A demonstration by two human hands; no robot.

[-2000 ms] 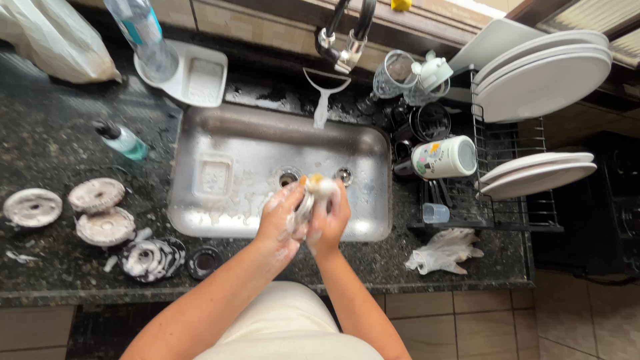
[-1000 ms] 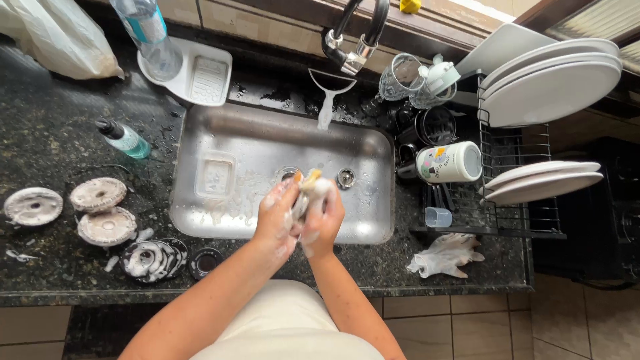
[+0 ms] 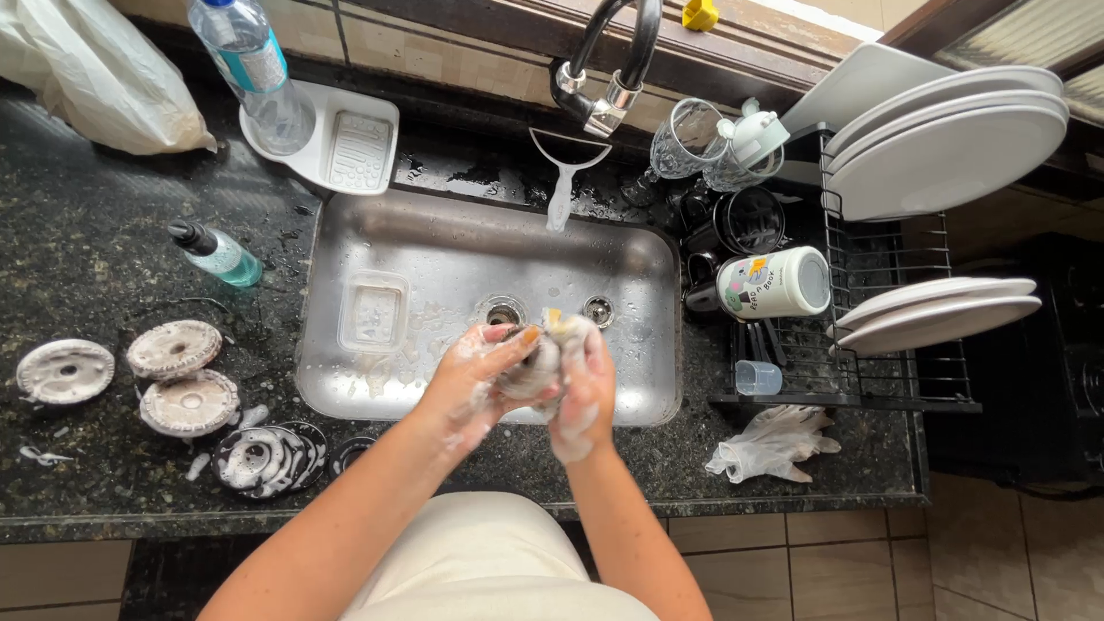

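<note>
Both hands, covered in suds, meet over the front of the steel sink [image 3: 431, 250]. My left hand [image 3: 479, 375] grips a small soapy object [image 3: 533, 366], too blurred and foam-covered to name. Against it, my right hand [image 3: 586, 379] presses a foamy sponge [image 3: 554, 320] with a yellowish part showing. On the counter at left lie soapy burner heads [image 3: 65, 371], two of them [image 3: 174, 348] overlapping. Foamy black burner caps [image 3: 259, 459] are stacked near the front edge. A shallow clear plastic container [image 3: 374, 312] rests in the sink's left part.
A black faucet [image 3: 617, 78] rises behind the sink, near a white squeegee [image 3: 562, 177]. Soap bottle [image 3: 216, 253], water bottle [image 3: 259, 78] and plastic bag [image 3: 103, 78] stand left. Glasses [image 3: 687, 142], a white bottle [image 3: 776, 283], a dish rack [image 3: 849, 401] with plates and a crumpled glove [image 3: 776, 444] are right.
The hands stay together over the sink front, and their hold on the soapy object and sponge has shifted a little. The things on the counter have not moved.
</note>
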